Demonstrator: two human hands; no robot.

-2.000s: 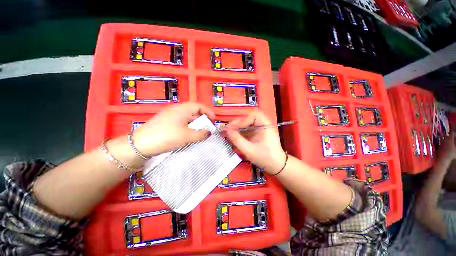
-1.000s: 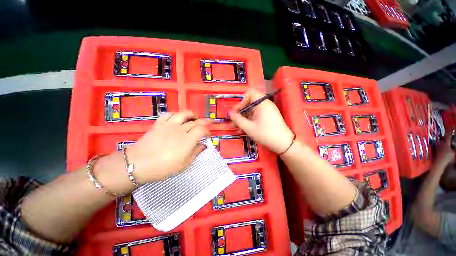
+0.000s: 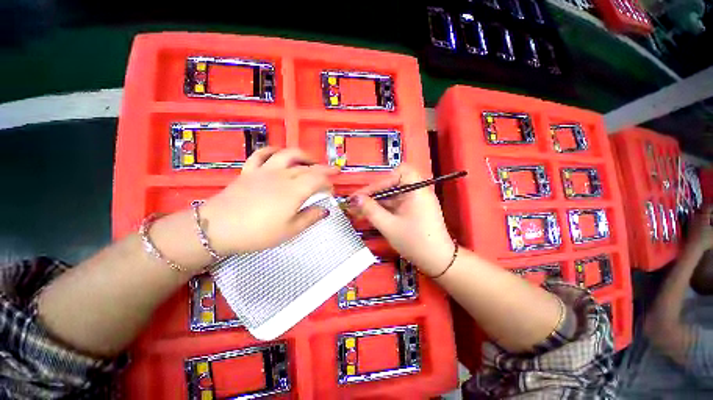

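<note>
My left hand (image 3: pixel 270 205) holds a white sheet with fine rows (image 3: pixel 295 273) by its upper edge, over the middle of a red foam tray (image 3: pixel 287 234). My right hand (image 3: pixel 406 215) grips dark, thin tweezers (image 3: pixel 426 184), which point back up to the right. Its fingertips are at the sheet's upper right corner, close to my left fingers. Whether a small piece is at the tweezer tip cannot be told. Phone middle frames lie in the tray pockets, one just above my right fingertips (image 3: pixel 364 150); the hands and sheet partly hide others.
A second red tray (image 3: pixel 545 101) with frames lies to the right, and a third (image 3: pixel 643 141) beyond it. A black tray (image 3: pixel 492 47) with shiny slim parts is at the back. A pale rail (image 3: pixel 62 109) crosses at left. Another person's arm (image 3: pixel 678 293) is at the far right.
My right hand has moved down from the frame in the second row on the right to the sheet's corner. The sheet has shifted slightly up and right. The view has also shifted a little.
</note>
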